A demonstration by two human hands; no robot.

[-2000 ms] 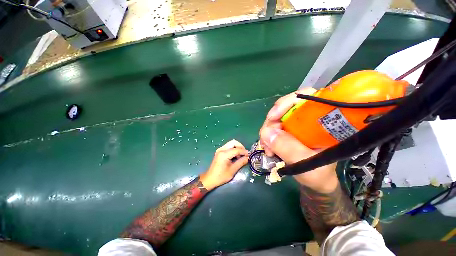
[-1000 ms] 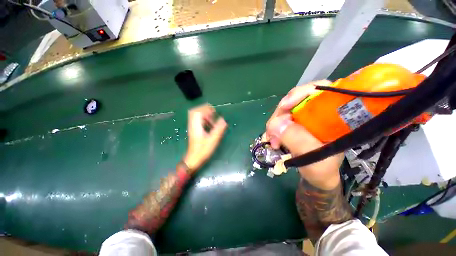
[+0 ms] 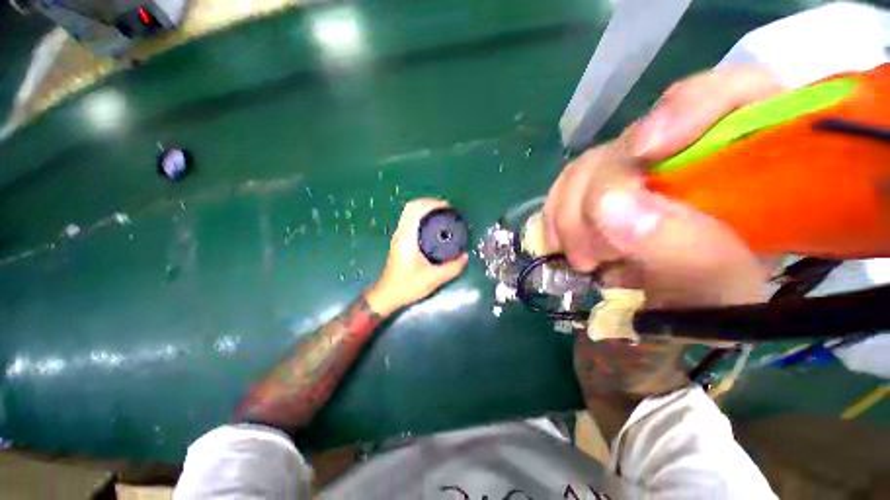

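Note:
My left hand grips a black cylindrical housing, whose round end with a small centre hole faces up, over the green belt. My right hand is closed around the orange electric screwdriver with its lime-green strip; hand and tool are partly blurred. The screwdriver's silver metal nose, with a black loop and tan tape, points left towards the housing. A gap shows between nose and housing.
Another black housing with a whitish face lies on the green belt at the far left. Small screws are scattered beyond my left hand. A grey post stands at the far side. A grey box with a red light is top left.
My left hand has taken hold of the black housing, which lay on the belt, and brought it nearer, end up. The screwdriver has turned more level. The view has shifted.

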